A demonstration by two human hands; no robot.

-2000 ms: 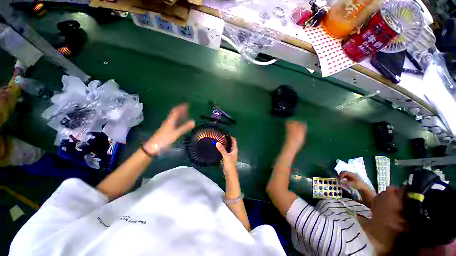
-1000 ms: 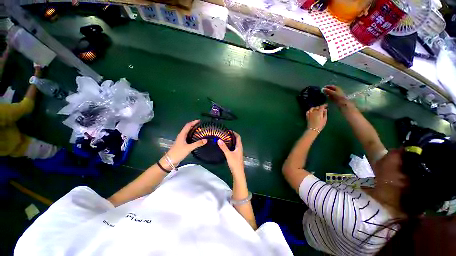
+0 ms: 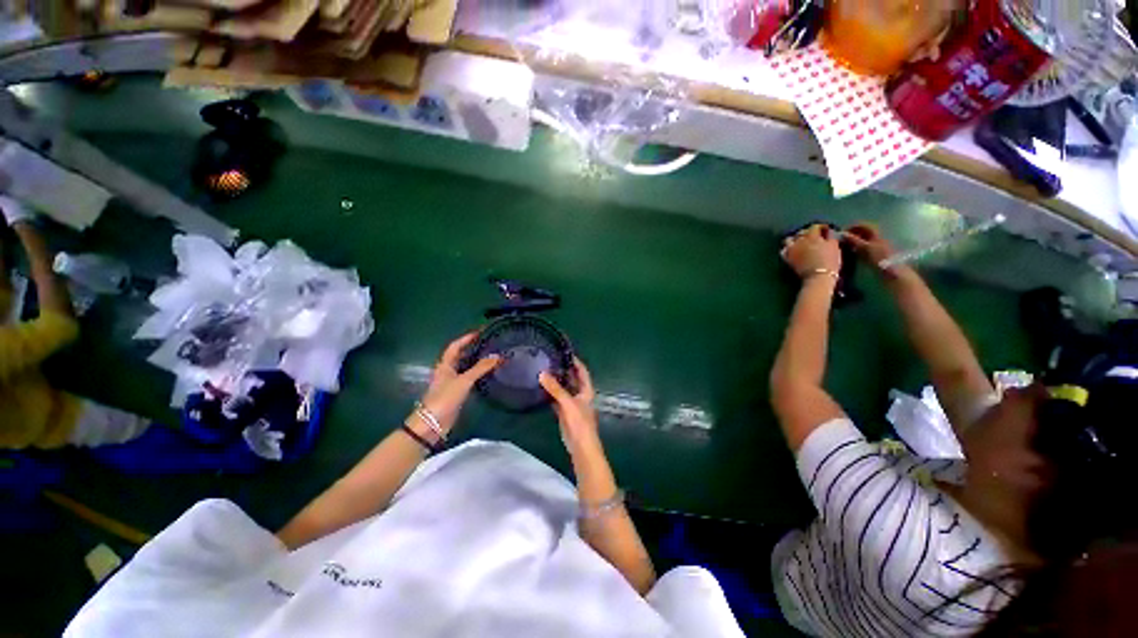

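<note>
A round black fan head (image 3: pixel 522 361) with a ribbed grille is held just in front of me over the green belt. My left hand (image 3: pixel 452 384) grips its left rim, thumb on the face. My right hand (image 3: pixel 570 394) grips its right rim, thumb also on the face. No orange glints show on the grille now. The dark fan stand (image 3: pixel 522 298) sticks out beyond the head's far side. The fingers under the fan are hidden.
Plastic bags (image 3: pixel 256 312) are heaped over a blue bin (image 3: pixel 312 421) at left. Another fan (image 3: pixel 232 156) is on the belt (image 3: pixel 412 249) at far left. A neighbour in a striped shirt (image 3: pixel 892 523) handles a dark fan at right. Cartons (image 3: pixel 325 38) and a red can (image 3: pixel 967 77) are on the shelf.
Since two seconds ago, my left hand has come onto the fan's left rim. The orange glints have gone from the grille. The neighbour's hands have moved onto a fan further right.
</note>
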